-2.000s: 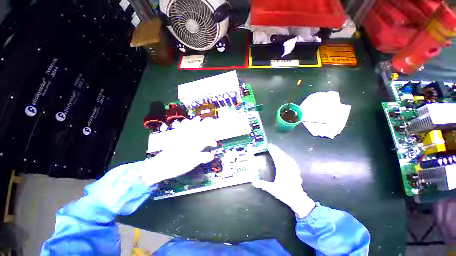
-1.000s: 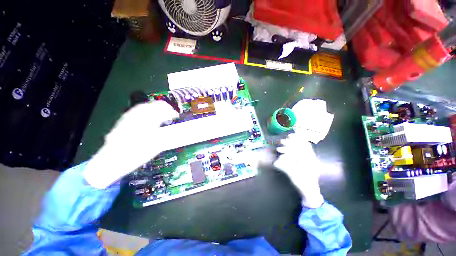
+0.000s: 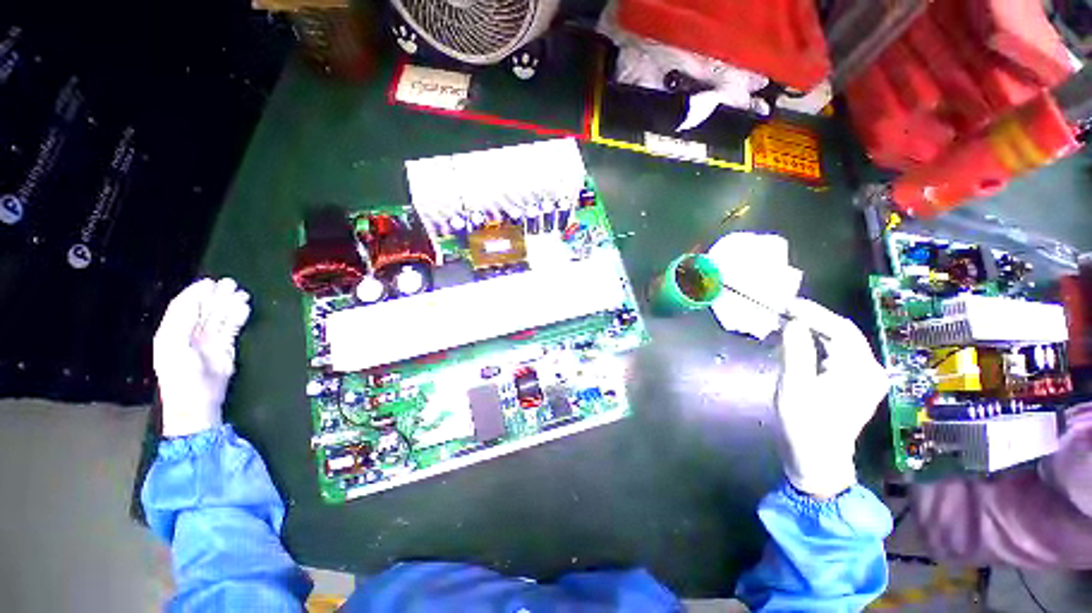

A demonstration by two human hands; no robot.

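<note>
The green circuit board lies on the dark green mat, with white heatsinks, dark red chokes and a brown transformer. The green cup, with brown inside, is right of the board. My right hand, white-gloved, pinches a thin dark applicator whose far end reaches into the cup. My left hand, white-gloved, is off the board's left side, empty, its fingers loosely curled. A white wiping paper lies beside the cup.
A second board is at the right, with a neighbour's pink sleeve below it. A fan and red bins stand at the back. Black stacked trays are at the left.
My left hand has left the board and moved to the left. My right hand has moved right, away from the board's edge, and now holds the applicator in the cup.
</note>
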